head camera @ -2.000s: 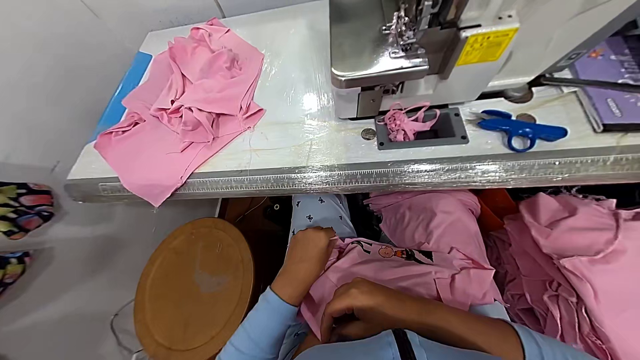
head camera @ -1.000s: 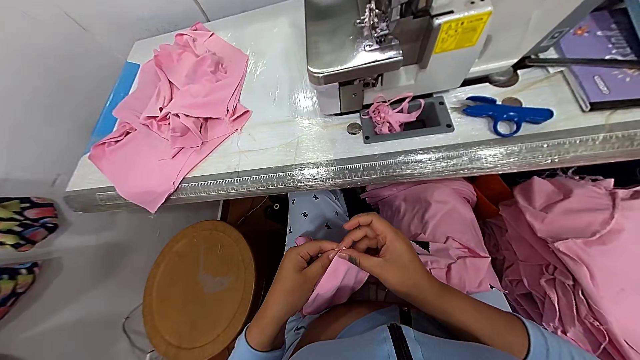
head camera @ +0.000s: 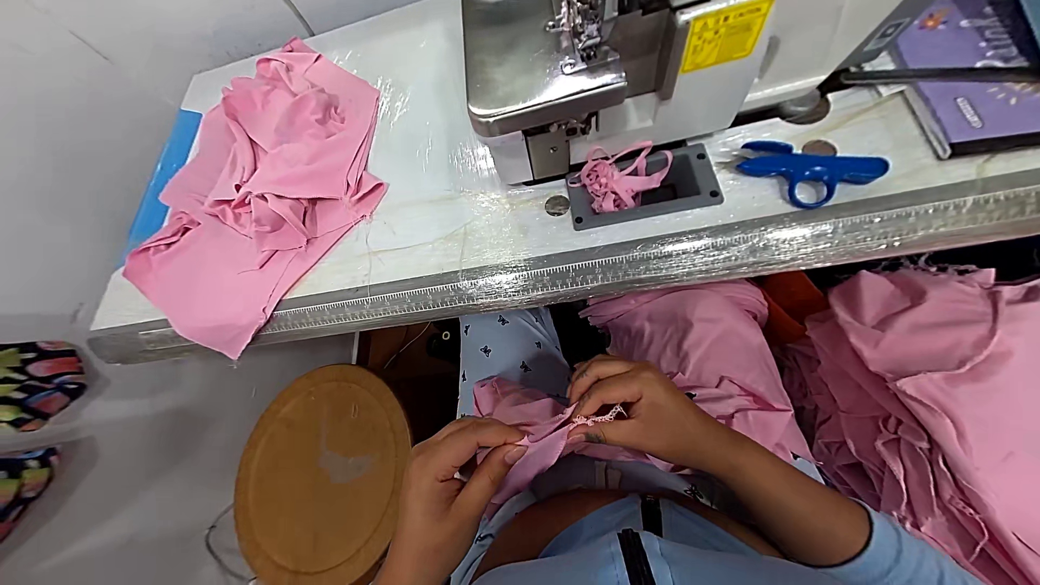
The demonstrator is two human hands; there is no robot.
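Over my lap, my left hand (head camera: 467,479) pinches the edge of a piece of pink fabric (head camera: 540,459) between thumb and fingers. My right hand (head camera: 630,406) grips the same edge a little to the right, where a short fringe of pale thread (head camera: 600,417) sticks out by the fingers. More pink fabric (head camera: 699,349) lies across my thigh behind the right hand. Above, on the table, stands an overlock sewing machine (head camera: 544,73), with pink trimmings (head camera: 619,177) in the grey recess before it.
Blue thread snips (head camera: 812,169) and a purple notebook (head camera: 967,81) lie right of the machine. A crumpled pink fabric pile (head camera: 276,162) hangs slightly over the table edge (head camera: 487,292) at left. Below are a round wooden stool (head camera: 325,479) and, at right, a large heap of pink fabric (head camera: 934,366).
The hands, apart on the fabric two seconds ago, came together on its edge by one second ago and are now slightly apart. The printed figure seen two seconds ago is out of sight.
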